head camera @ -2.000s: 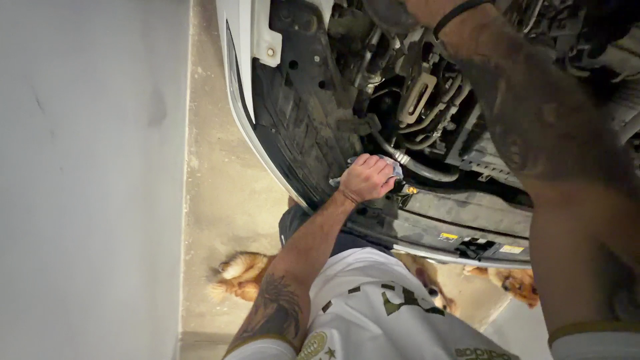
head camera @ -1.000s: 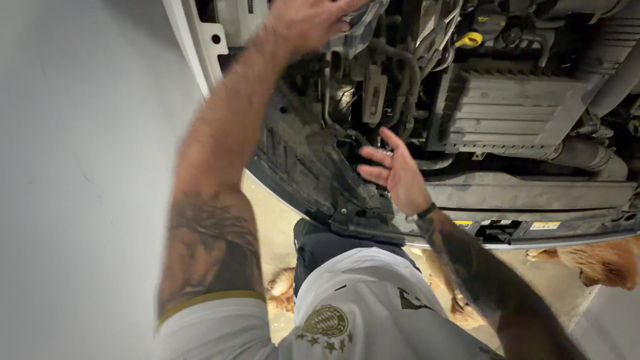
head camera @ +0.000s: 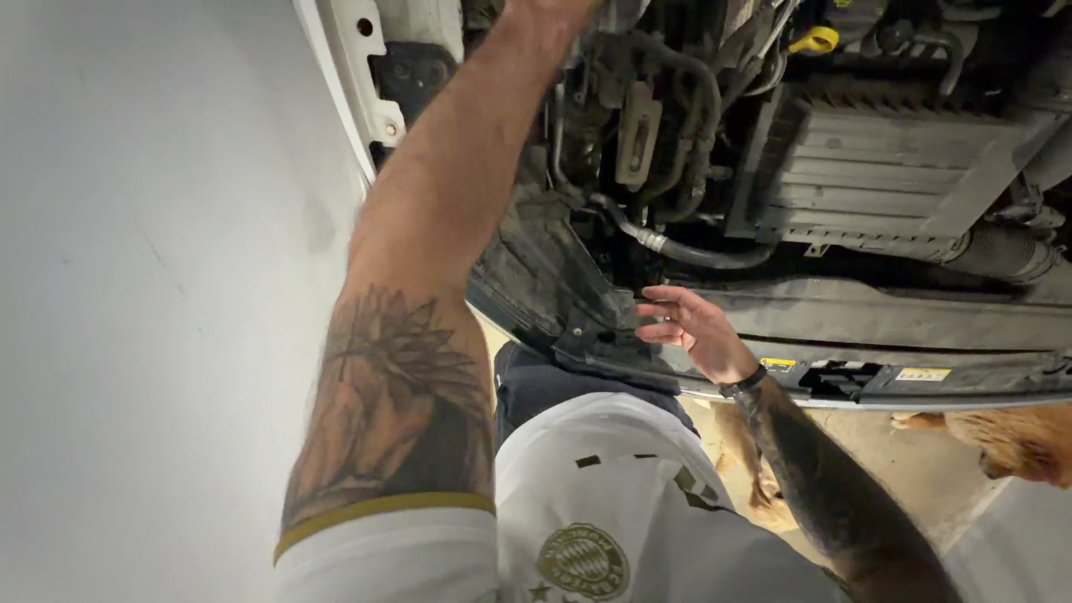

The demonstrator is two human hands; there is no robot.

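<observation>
A car's engine bay lies below me. At the top edge my left hand (head camera: pixel 557 12) is mostly cut off; beside it is a greyish thing (head camera: pixel 624 12), and I cannot tell whether the hand holds it. My right hand (head camera: pixel 687 327), with a black wristband, hangs open with fingers apart over the front edge of the bay, nothing in it. Just above that hand runs a dark hose (head camera: pixel 712 254) with a metal fitting (head camera: pixel 649 239). A slotted metal bracket (head camera: pixel 640 138) stands farther up, left of a ribbed grey plastic housing (head camera: pixel 879 172).
A yellow loop handle (head camera: pixel 814 40) sticks up above the housing. Along the front runs a panel with yellow warning labels (head camera: pixel 925 374). A pale wall (head camera: pixel 167 293) fills the left side. Furry brown animals, apparently dogs (head camera: pixel 1017 435), are on the floor close by.
My left hand has gone from the front edge, where it held a pale thing, up to the top of the view. My right hand has come down from the top to the front edge.
</observation>
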